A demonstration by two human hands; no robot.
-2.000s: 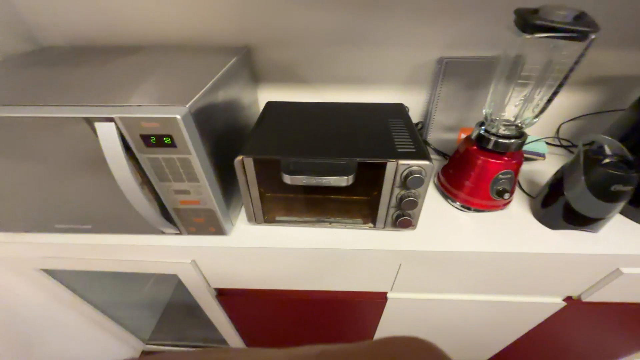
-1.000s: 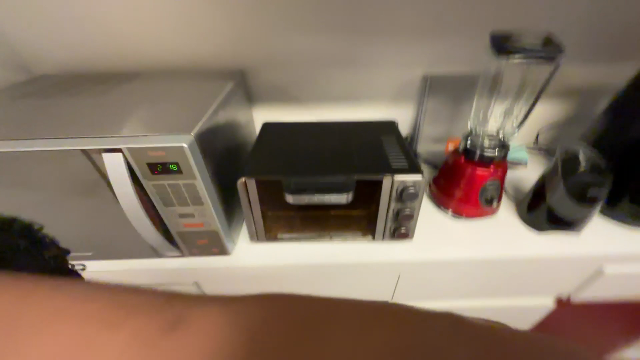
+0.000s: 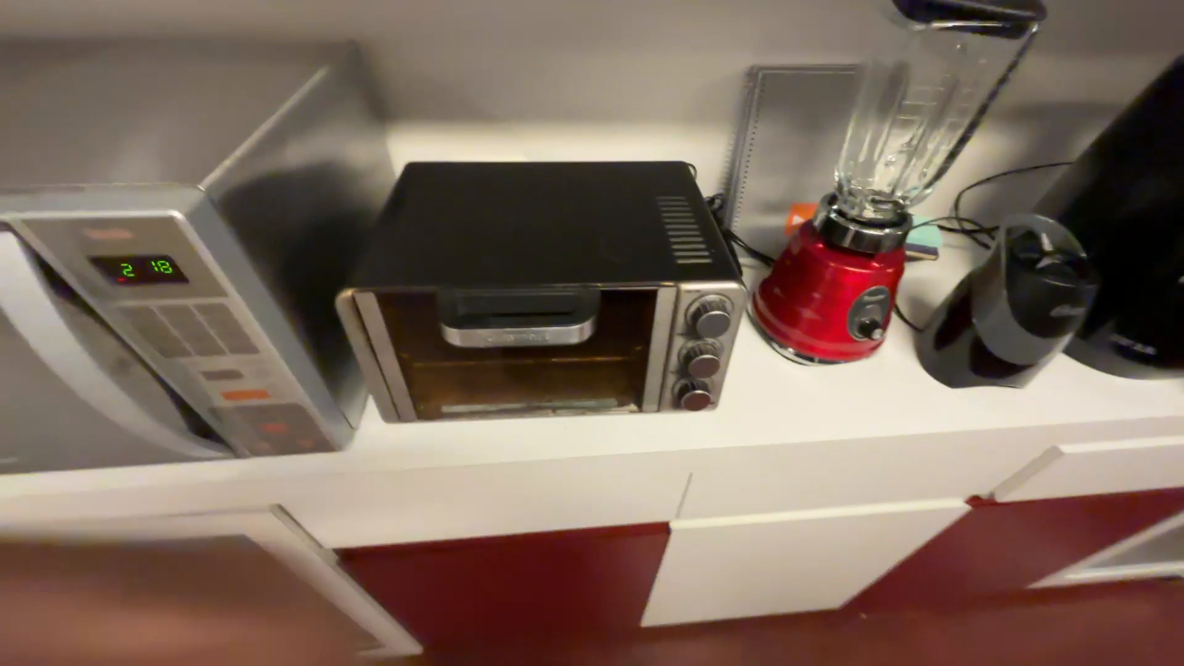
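Neither hand can be made out. A blurred, skin-toned shape (image 3: 157, 601), perhaps part of an arm, fills the lower left corner; whose it is cannot be told. Behind it, on a white counter (image 3: 573, 439), stands a silver microwave oven (image 3: 287, 213) with its display lit. A black and steel toaster oven (image 3: 546, 222), its glass door closed, is right of the microwave. Farther right is a blender (image 3: 837, 277) with a red base and a glass jar. No hand is seen touching any of these appliances.
A dark small appliance (image 3: 1008, 305) and a tall black appliance (image 3: 1142, 231) stand at the right, with black cables behind. A grey spiral-bound notebook (image 3: 795, 139) leans on the wall. Below are red and white cabinet fronts (image 3: 518, 583) and a white-framed door (image 3: 305, 583).
The arm that crossed the bottom one second ago no longer spans it; a blurred shape shows only at lower left. The dark fuzzy thing at the left edge is out of view.
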